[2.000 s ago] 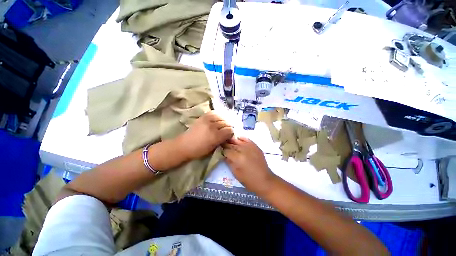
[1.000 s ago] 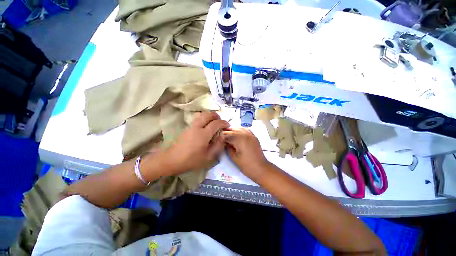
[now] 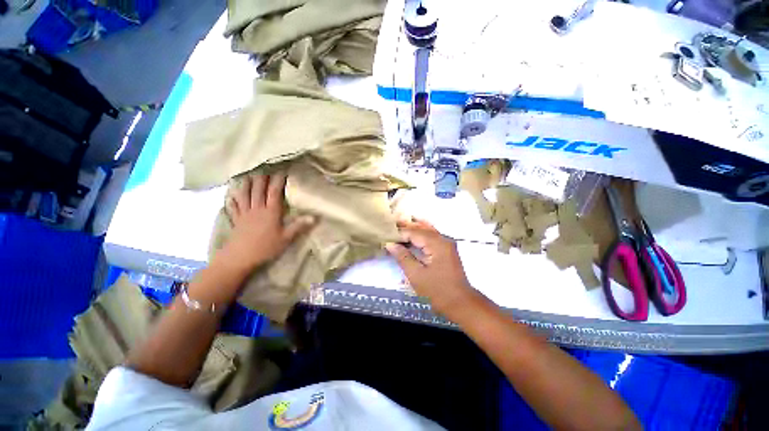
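A khaki garment panel (image 3: pixel 337 206) lies bunched left of the needle and hangs over the table's front edge. My left hand (image 3: pixel 257 223) lies on it with fingers spread, pressing the cloth flat. My right hand (image 3: pixel 428 257) pinches the panel's right edge between thumb and fingers, in front of the presser foot area. The white sewing machine (image 3: pixel 506 118) stands behind, with a blue stripe and "JACK" lettering. The cloth edge runs towards the needle; whether it is under the foot I cannot tell.
Small khaki cut pieces (image 3: pixel 523 219) lie right of the needle. Shears (image 3: pixel 632 265) with pink and black handles lie beside them. A khaki heap (image 3: pixel 303 29) is at the back left. Waiting cloth (image 3: pixel 118 337) hangs at lower left. Blue crates (image 3: pixel 42 282) stand beside the table.
My left hand has moved left, away from my right hand, and its fingers have spread on the cloth. The panel is more spread out beside the needle. The whole view has shifted slightly.
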